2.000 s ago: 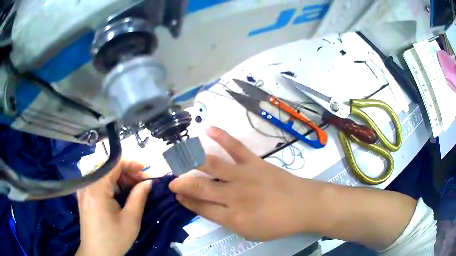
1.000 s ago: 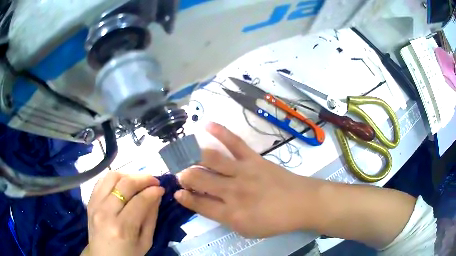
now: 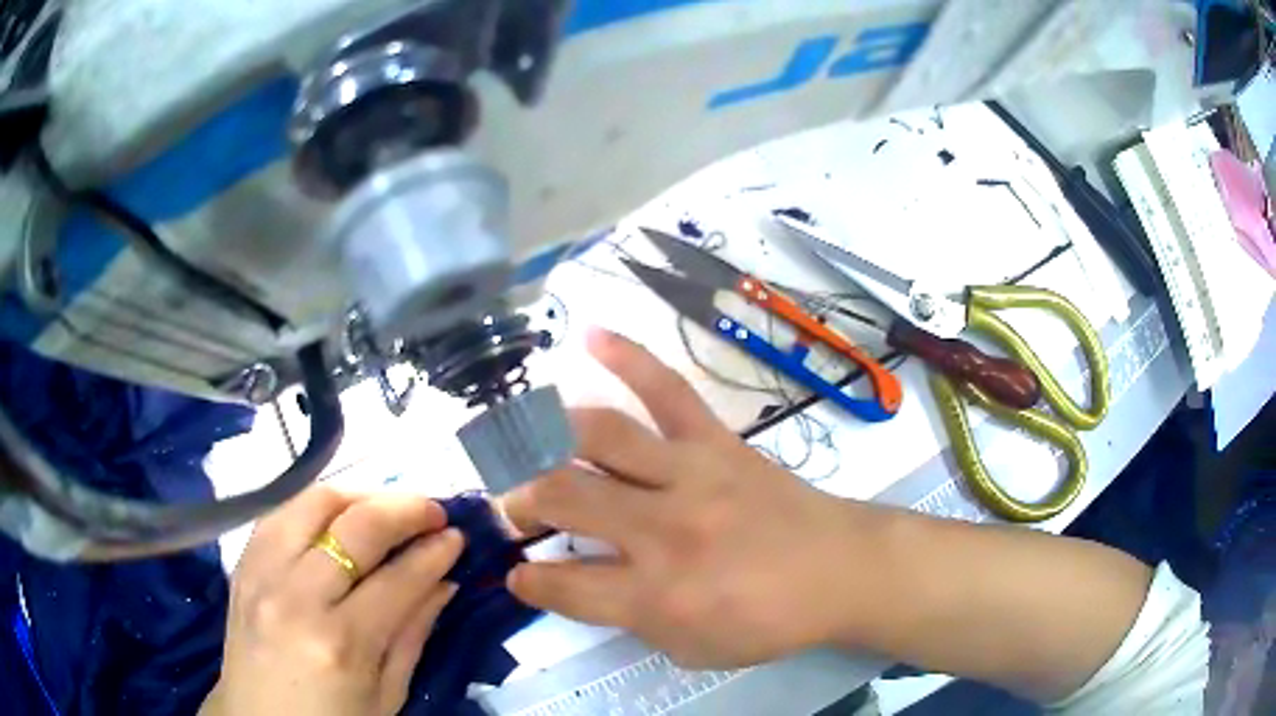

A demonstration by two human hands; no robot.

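The dark navy garment piece point(image 3: 483, 546) lies at the front edge of the white machine table, below the grey ribbed tension dial point(image 3: 518, 437). My left hand point(image 3: 336, 595), with a gold ring, pinches a folded part of the cloth between thumb and fingers. My right hand point(image 3: 686, 518) lies to its right, its lower fingers on the cloth edge and its index finger stretched out. Its fingertips are partly hidden by the dial. The needle and presser foot cannot be made out. More navy cloth point(image 3: 112, 616) hangs at the far left.
The white sewing machine head point(image 3: 672, 126) fills the top. Thread snips point(image 3: 784, 329) with orange and blue handles lie right of centre. Beside them are shears point(image 3: 1043, 448) with gold handles, crossed by a dark red-brown handle point(image 3: 973, 367). A ruler scale point(image 3: 630, 685) runs along the front edge.
My left hand has turned from an open pinch to closed fingers with the ring showing. My right hand has shifted only slightly, and a cloth edge now shows between its fingers.
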